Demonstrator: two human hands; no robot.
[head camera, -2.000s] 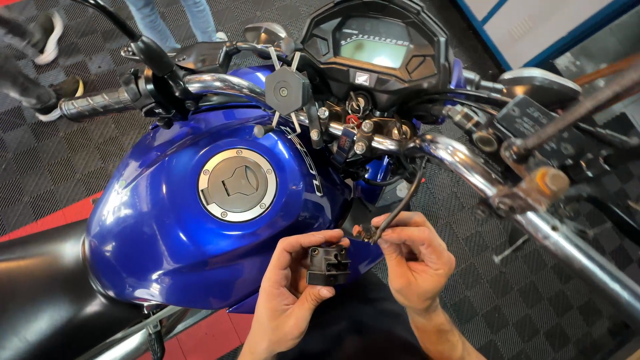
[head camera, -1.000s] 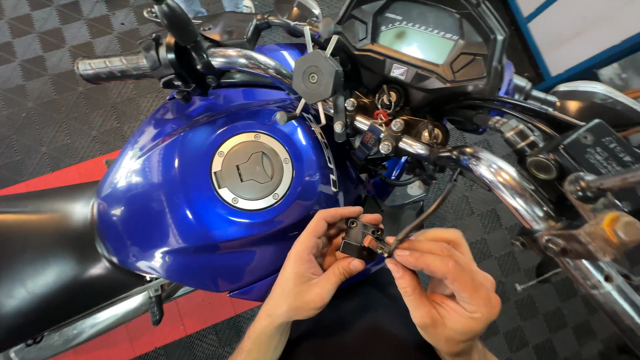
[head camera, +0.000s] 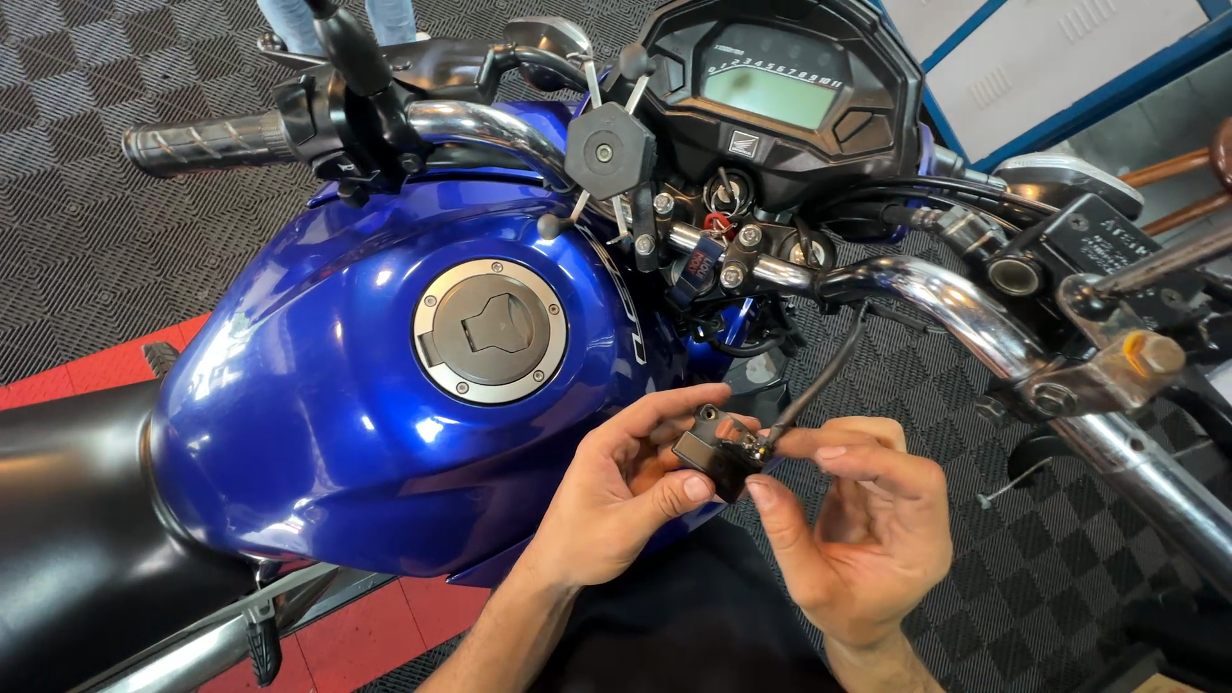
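Observation:
My left hand [head camera: 626, 491] holds a small black plastic handlebar switch housing [head camera: 710, 460] between thumb and fingers, beside the blue fuel tank [head camera: 356, 385]. A black sheathed cable [head camera: 826, 377] runs down from near the chrome handlebar [head camera: 948, 298] to small metal contacts [head camera: 758, 448] at the housing's right side. The thumb and index finger of my right hand [head camera: 857, 520] are at this cable end, against the housing. Whether the contacts sit inside the housing cannot be told.
Above my hands are the instrument cluster [head camera: 784, 96], a black phone holder [head camera: 608, 152] and keys in the ignition [head camera: 729, 197]. The brake fluid reservoir [head camera: 1102, 236] and a bolted clamp [head camera: 1107, 377] are at right. The black seat [head camera: 77, 529] lies left. A person's legs [head camera: 337, 21] show at the top.
My right hand has brought the cable end over to the black housing, which were apart two seconds ago. The housing has turned in my left hand. The view has moved closer.

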